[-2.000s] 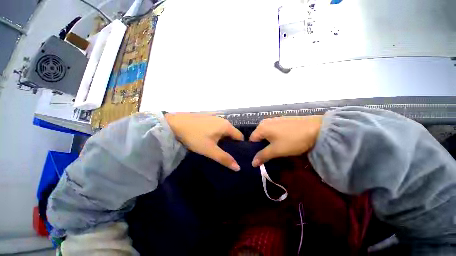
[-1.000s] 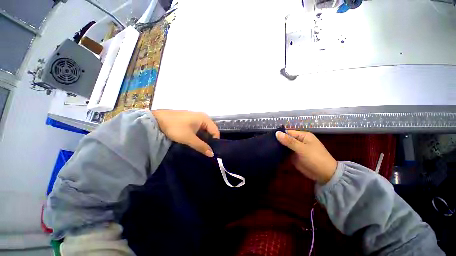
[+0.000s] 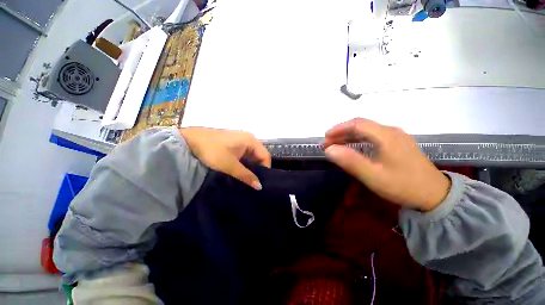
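Observation:
A dark navy garment lies over my lap, its top edge just below the table's front edge. A short white tape loop hangs on it near the middle. My left hand grips the garment's top edge at the left, thumb on the near side. My right hand is raised at the right end of that edge, in front of the measuring tape, slightly blurred, thumb and fingers apart. No cloth shows between its fingers.
The white table has a measuring tape strip along its front edge. The machine bed is at the upper right. A taped cardboard strip, a grey fan box and a blue crate are at left. Dark red cloth covers my lap.
My right hand has let go of the garment's right end and risen over the tape strip. The white loop has shifted right, away from my left hand, which still holds the edge.

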